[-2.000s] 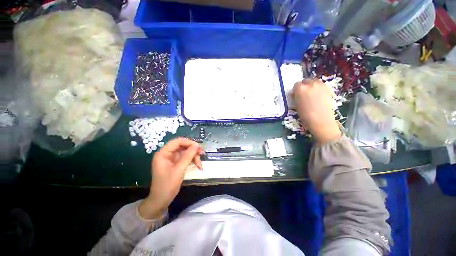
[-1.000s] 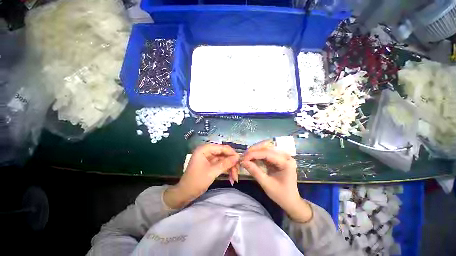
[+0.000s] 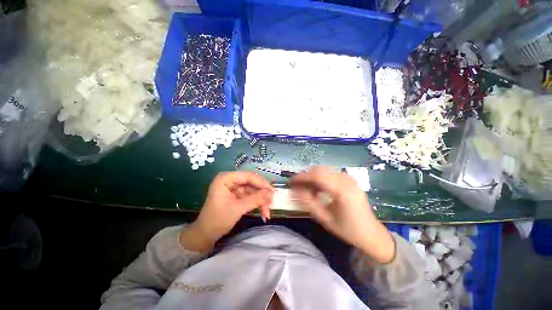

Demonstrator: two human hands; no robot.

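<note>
My left hand (image 3: pixel 237 197) is over the front edge of the bench, thumb and fingertips together; any small part between them is too small to tell. My right hand (image 3: pixel 336 203) is just right of it, blurred, fingers curled, near a slim dark tool (image 3: pixel 283 173) on the mat. The hands do not touch. A pale strip (image 3: pixel 284 200) lies at the bench edge, partly hidden by both hands. A white square piece (image 3: pixel 359 178) lies behind my right hand. Small dark springs (image 3: pixel 260 155) lie in front of the white tray (image 3: pixel 308 97).
A blue bin (image 3: pixel 163 79) of metal pins stands left of the tray, with white caps (image 3: pixel 203 143) below it. Cream clips (image 3: pixel 420 136) and red-and-dark parts (image 3: pixel 445 79) are heaped right. Bags (image 3: pixel 103 91) of cream squares flank both sides. A blue crate (image 3: pixel 484 260) holds white units below right.
My right hand went from the cream heap to my left hand, then moved slightly apart from it to the right. My left hand first moved right, then slightly back left. The view has shifted.
</note>
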